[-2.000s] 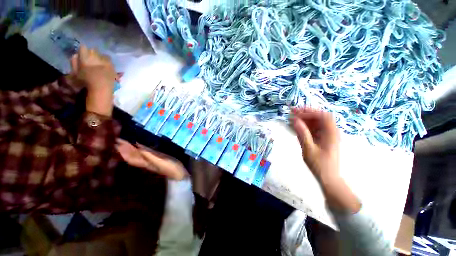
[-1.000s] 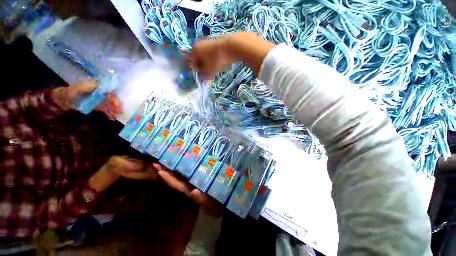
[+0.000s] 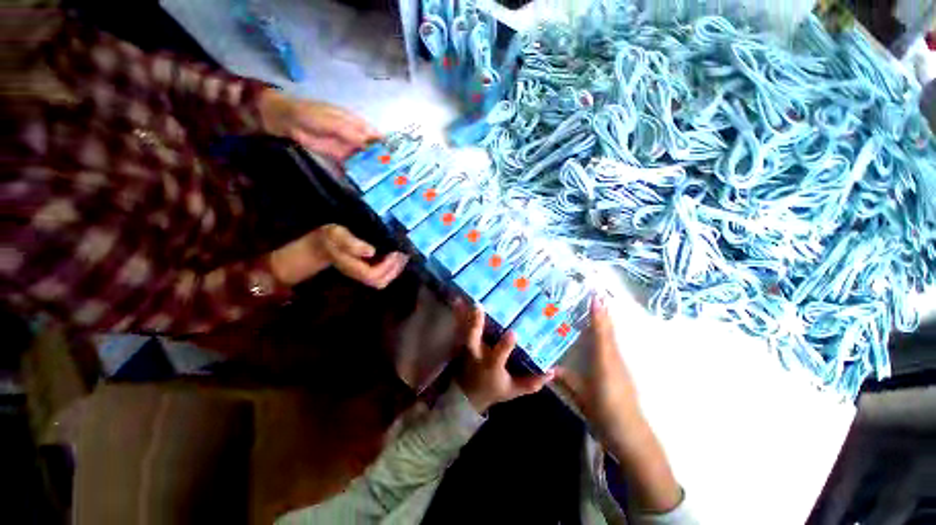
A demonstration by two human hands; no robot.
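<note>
A row of several retail packs lies slanting along the table's front edge, with blue cards, orange-red spots and pale cord loops towards the back. My left hand is at the front edge of the row's right end, fingers spread against the lowest packs. My right hand is at the right end of the row, its fingertips by the last pack's loop and its thumb by the card's lower corner. Whether either hand grips a pack cannot be told.
A large bulk cable pile fills the back and right. A cluster of carded cables stands at the back. Another person's hands are at the row's left end. Brown cartons are below left. The white table shows at right.
My right hand has come back from the carded cluster to the row's right end. My left hand has moved right along the front edge. The other person's upper hand has reached the row's left end.
</note>
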